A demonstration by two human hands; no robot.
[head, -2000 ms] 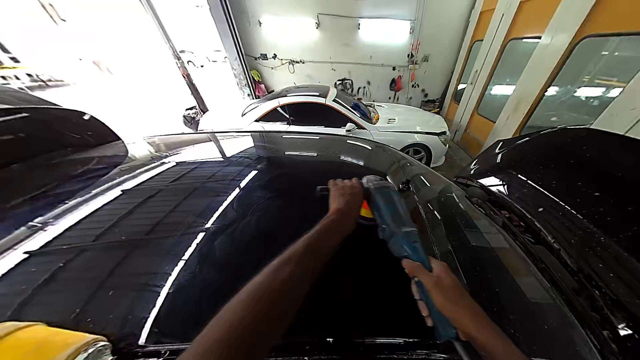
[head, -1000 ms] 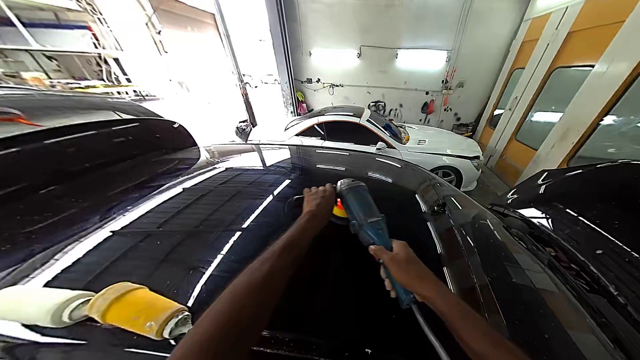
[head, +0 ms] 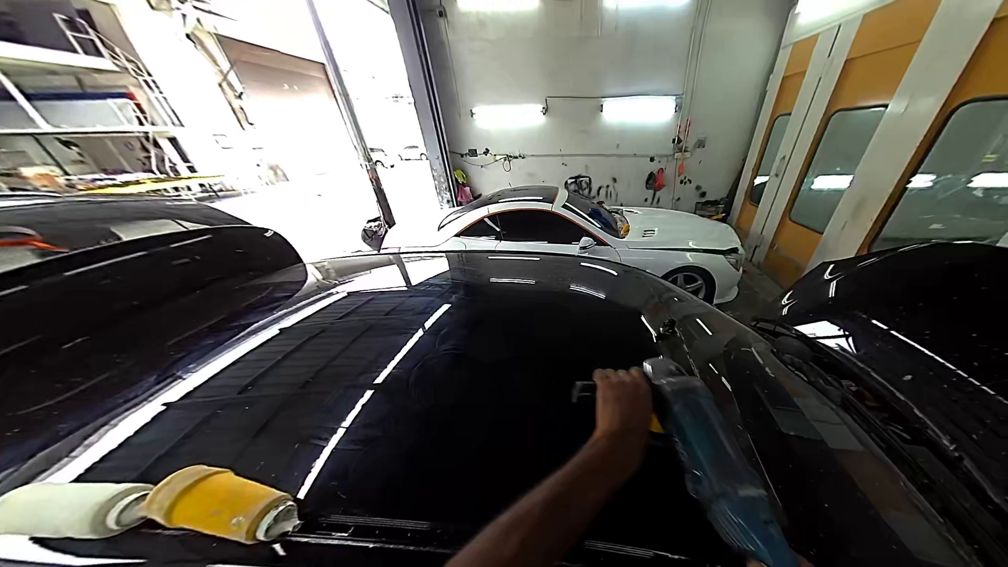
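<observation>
My left hand (head: pixel 624 400) is closed around the side handle of a blue rotary polisher (head: pixel 720 465). The tool's metal head rests low over the glossy black car roof (head: pixel 488 394), near the windshield edge; a bit of its yellow pad shows beneath, the rest hidden. At the bottom edge, only a sliver of my right hand (head: pixel 776 562) shows, at the rear end of the polisher's body; its grip is mostly out of frame. A yellow-capped bottle (head: pixel 216 504) and a whitish bottle (head: pixel 71 508) lie on their sides at the roof's near left.
A white car (head: pixel 669 236) stands beyond the roof by the wall. Another dark car (head: pixel 142 315) is at the left. A raised black hood (head: pixel 913 315) is on the right, before orange-and-white panelled doors (head: pixel 843 157). Shelving (head: pixel 87 126) stands far left.
Both hands and the polisher have moved nearer to me and toward the windshield side. My right hand, fully visible earlier, is now mostly below the frame. The view has shifted.
</observation>
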